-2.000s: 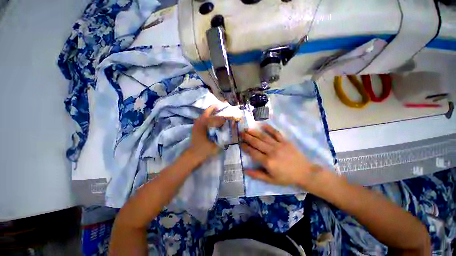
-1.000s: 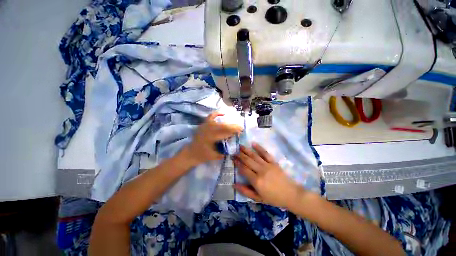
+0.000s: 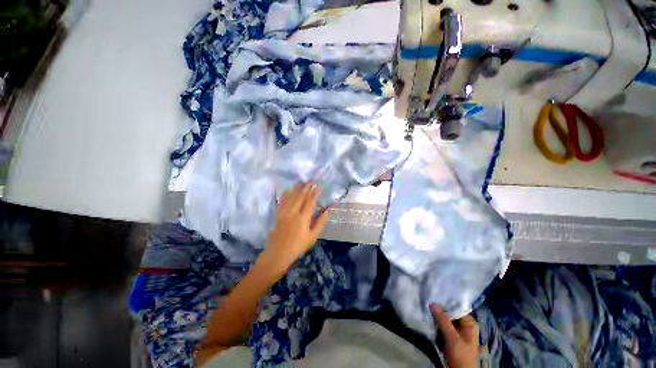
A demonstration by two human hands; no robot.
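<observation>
A pale blue garment piece (image 3: 252, 165), wrong side up, lies left of the needle in soft folds. My left hand (image 3: 298, 219) rests on its lower right part, fingers spread a little. A pale rounded panel with a dark blue edge (image 3: 421, 226) runs from the presser foot (image 3: 411, 129) down over the table's front edge. My right hand (image 3: 458, 334) holds the panel's lower edge between thumb and fingers, low near the lap. The sewing machine head (image 3: 532, 32) stands above, its needle area brightly lit.
Yellow and red scissor handles (image 3: 568, 133) lie right of the machine head, with a thin red stick (image 3: 634, 177) beyond. A ruler strip (image 3: 561, 233) runs along the table's front edge. Blue floral cloth (image 3: 223, 43) lies at the upper left; more floral heaps (image 3: 575, 309) hang at the lap.
My left hand has moved away from the needle onto the cloth at the left. My right hand has gone down and right to the panel's lower edge. The view has shifted left.
</observation>
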